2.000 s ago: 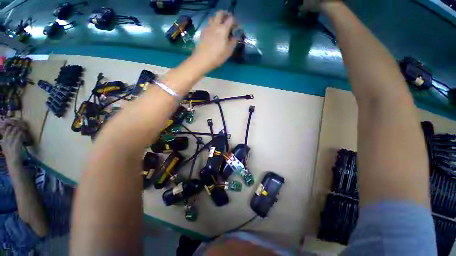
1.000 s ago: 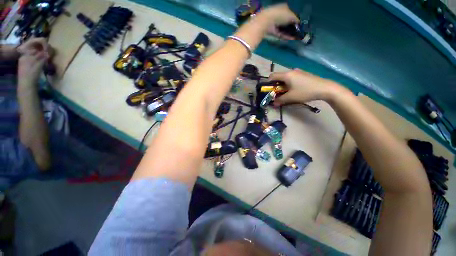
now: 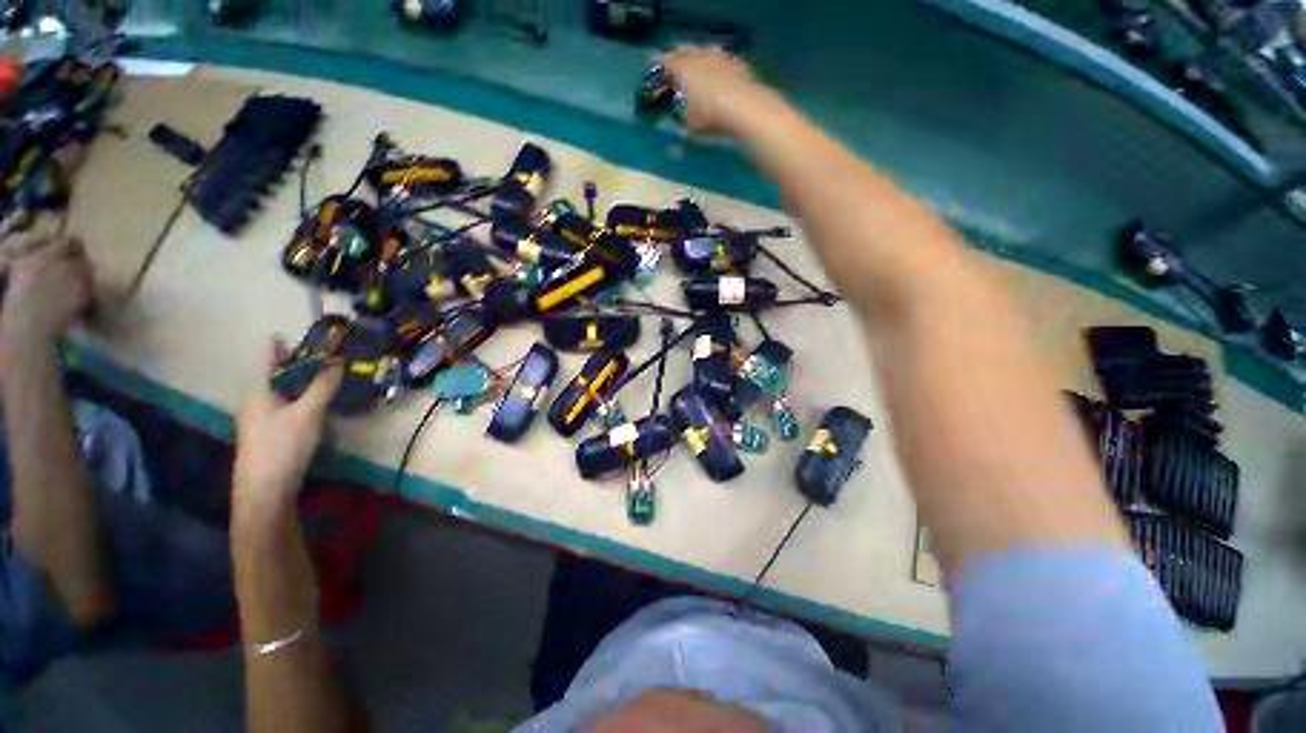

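Observation:
My left hand, with a bracelet at the wrist, is at the left end of the heap and grips a black half-assembled unit; another black unit lies against its fingers. My right hand is over the green conveyor, its fingers on a small dark unit, partly hidden by them. Many half-assembled units with yellow bands, cables and green circuit boards lie in a loose heap. A single black unit lies right of the heap, its cable running to the front edge.
Black covers stand in rows at the right and in a block at the far left. The green conveyor carries spaced units along the back. Another person's hand is at the left, beside more dark parts.
My left hand has moved from the conveyor down to the left end of the heap. My right hand has moved from the heap up to the conveyor. The camera view has shifted.

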